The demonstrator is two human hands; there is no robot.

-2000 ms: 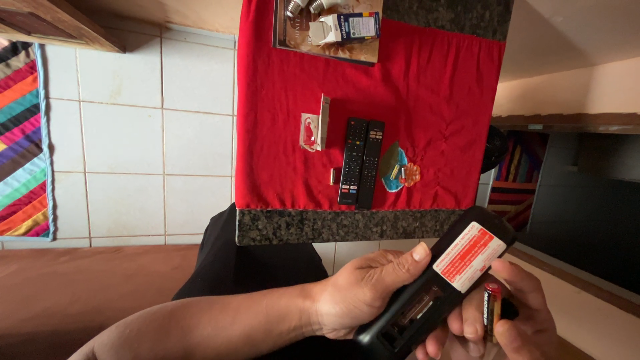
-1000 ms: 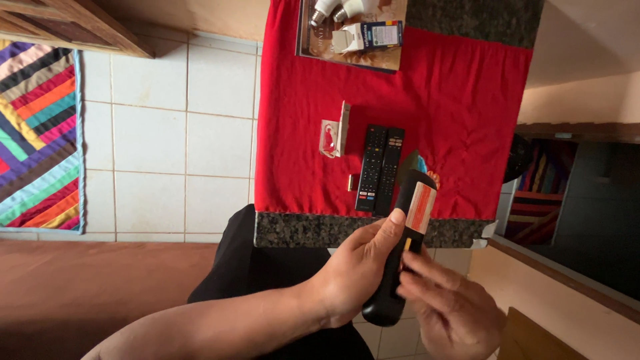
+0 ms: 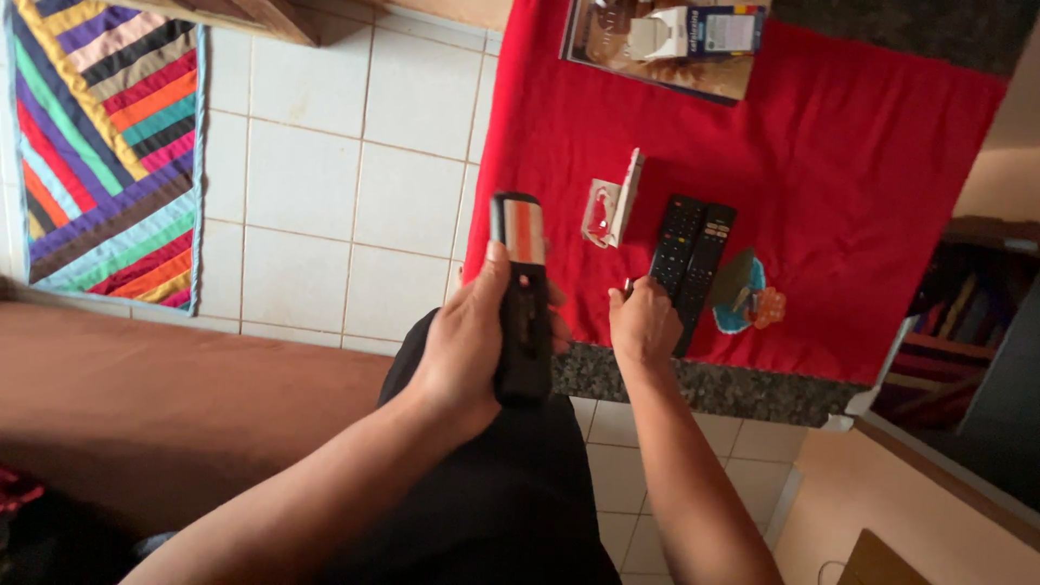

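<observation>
My left hand (image 3: 467, 333) grips a black remote control (image 3: 522, 317), its back toward me with a red and white label and an uncovered battery compartment. On the red cloth (image 3: 821, 162), my right hand (image 3: 646, 321) is at the lower end of two black remotes lying side by side, the left one (image 3: 678, 236) and the right one (image 3: 705, 260). A small dark-tipped thing (image 3: 628, 286) shows at its fingertips, probably a battery, mostly hidden. Above stands an opened blister package (image 3: 605, 211). A blue and orange decoration (image 3: 739, 301) is right of the remotes.
Magazines (image 3: 699, 77) bearing a small carton (image 3: 723, 31) lie at the table's far end. A dark granite edge (image 3: 756, 390) shows below the cloth. Left are a tiled floor (image 3: 301, 195), a striped patchwork rug (image 3: 114, 162) and a brown padded seat (image 3: 179, 382).
My right hand has left the held remote and reached onto the cloth beside the two lying remotes. My left hand still holds its remote, moved left. The battery seen earlier in my right fingers is out of sight.
</observation>
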